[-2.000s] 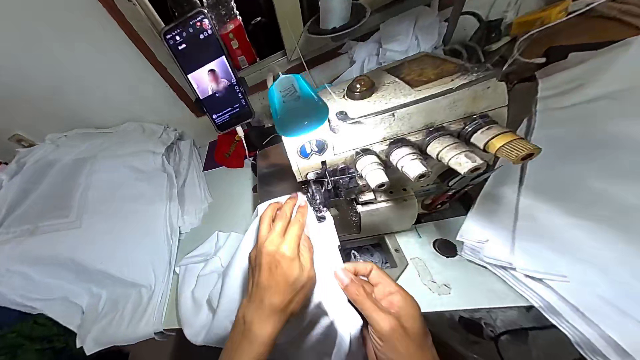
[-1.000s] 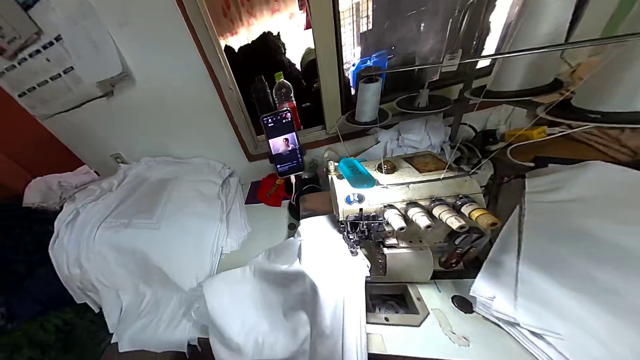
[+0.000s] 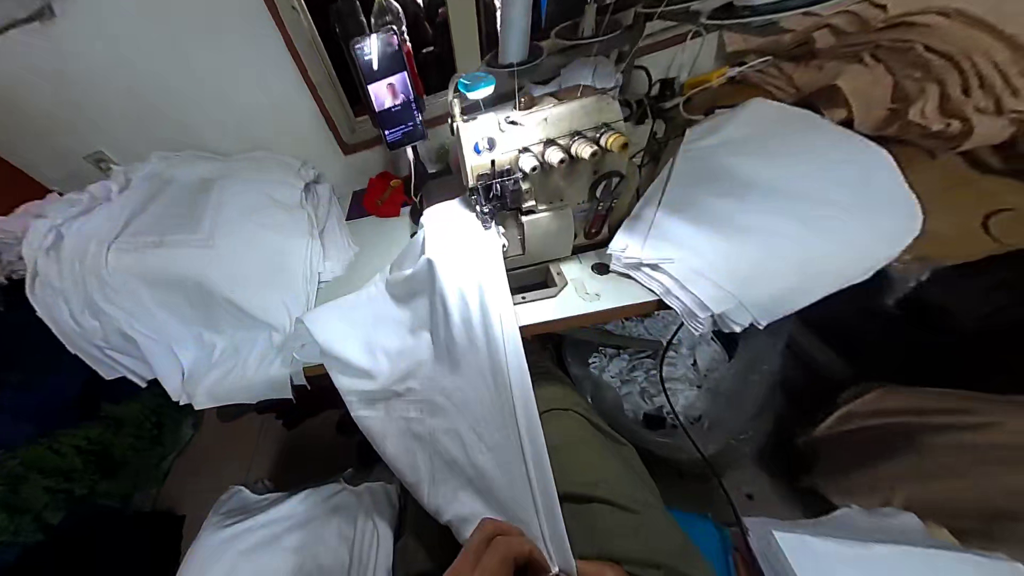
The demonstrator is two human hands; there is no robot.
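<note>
A white fabric piece (image 3: 448,352) runs from under the presser foot of an overlock sewing machine (image 3: 544,152) down over my lap. At the bottom edge of the view, my left hand (image 3: 500,552) grips the fabric's lower end with bent fingers. Beside it, only a small part of my right hand (image 3: 602,568) shows at the cloth's right edge; its fingers are mostly cut off by the frame. The cloth's right side hangs in a long straight fold between machine and hands.
Stacked white fabric (image 3: 200,264) lies left of the machine, and white panels (image 3: 768,208) lie right. A phone (image 3: 390,88) stands behind. Below the table are a clear bag of scraps (image 3: 648,384) and a black cable (image 3: 680,408). Brown cloth (image 3: 904,80) fills the back right.
Two seconds ago both hands were at the fabric near the presser foot; now they are at its lower end, near my lap. The view has shifted widely.
</note>
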